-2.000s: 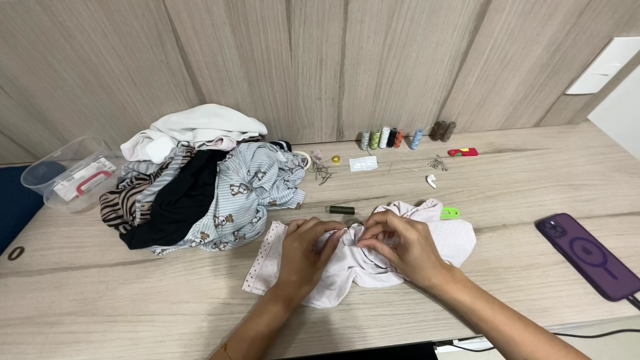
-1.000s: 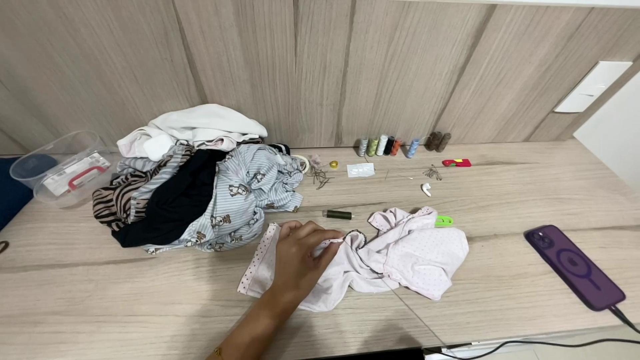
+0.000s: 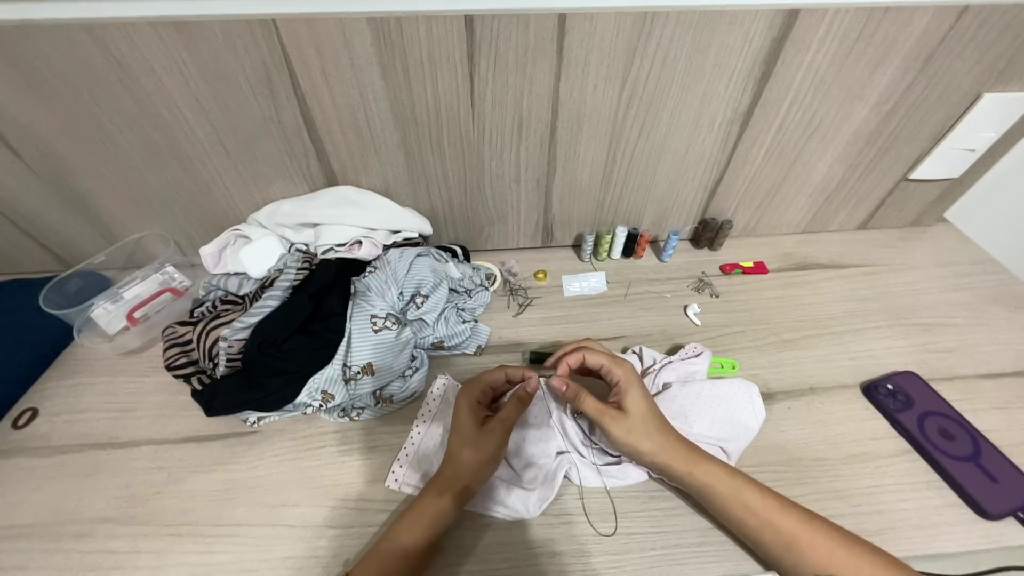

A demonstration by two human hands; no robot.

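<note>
A pale pink dotted garment point(image 3: 528, 472) lies crumpled on the wooden table. My left hand point(image 3: 490, 424) pinches its fabric near the upper edge with thumb and forefinger. Close beside it, my right hand point(image 3: 612, 400) has its thumb and fingers pinched together at the same spot; whether a needle is between them is too small to tell. A dark thread point(image 3: 614, 512) hangs in a loop from there over the garment's front edge. Behind the hands lies a dark green thread spool point(image 3: 538, 357), partly hidden. A bright green plastic piece point(image 3: 724, 366) sticks out from the garment's right side.
Heaped clothes point(image 3: 320, 328) and a clear plastic box point(image 3: 120, 308) are at left. Several thread spools point(image 3: 619, 242) stand by the back panel. Safety pins point(image 3: 704, 285), a white earbud point(image 3: 693, 314) and a red item point(image 3: 744, 268) lie behind the garment; a purple phone point(image 3: 948, 444) is at right.
My right hand, out of view one second ago, is back beside my left at the garment. The thread that stretched toward the lower right then now hangs in a loop.
</note>
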